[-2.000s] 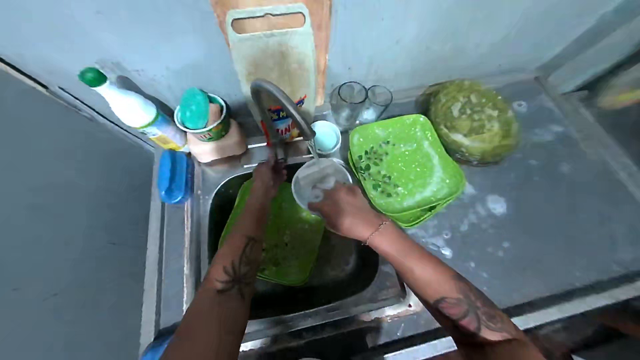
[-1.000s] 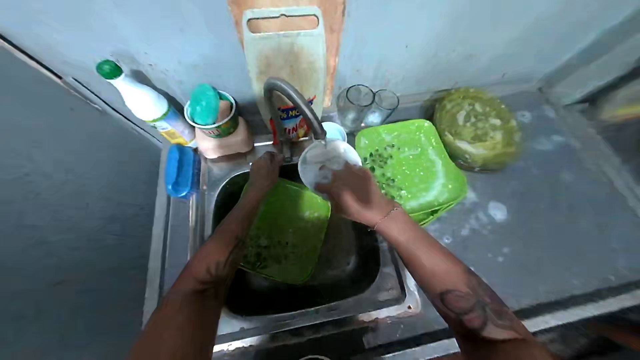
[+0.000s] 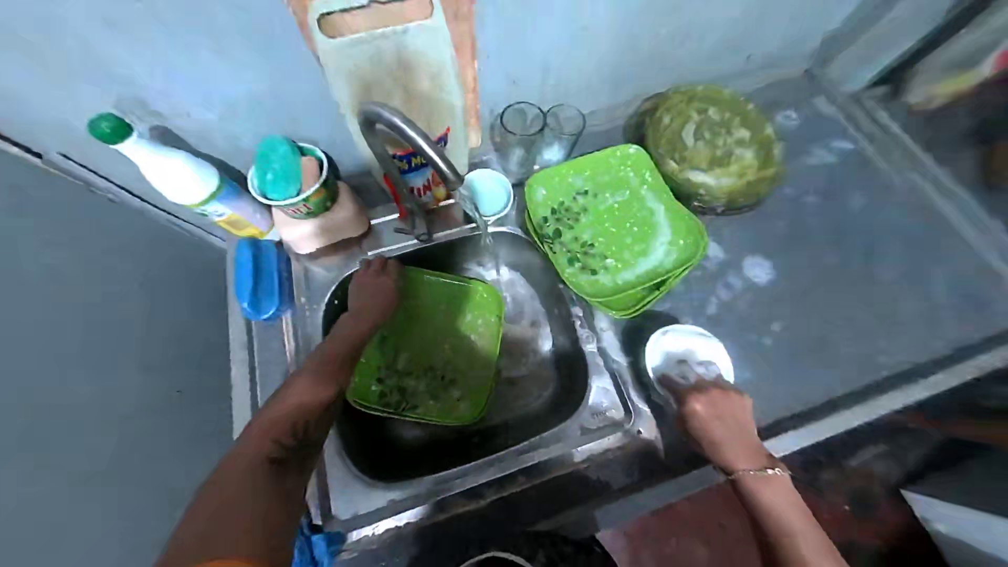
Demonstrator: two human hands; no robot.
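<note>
My right hand (image 3: 709, 413) holds the rim of a white bowl (image 3: 689, 354) at the counter, right of the sink. My left hand (image 3: 374, 291) is on the upper left edge of a green square plate (image 3: 429, 346) in the metal sink basin (image 3: 543, 394); its fingertips are partly hidden. Water runs from the curved faucet (image 3: 417, 142) into the basin, beside the plate. Soapy green square plates (image 3: 618, 220) are stacked on the counter between the basin and a round green patterned item (image 3: 713, 150).
Behind the sink stand two clear glasses (image 3: 521, 138), a small white cup (image 3: 488, 193) and a cutting board (image 3: 394, 71). A white bottle with a green cap (image 3: 177, 173), a tub with a green sponge-like item (image 3: 315, 189) and a blue plastic item (image 3: 260, 276) are at the left.
My right hand has moved with the white bowl from under the faucet to the counter at the right. My left hand has gone from beside the faucet down to the plate in the sink.
</note>
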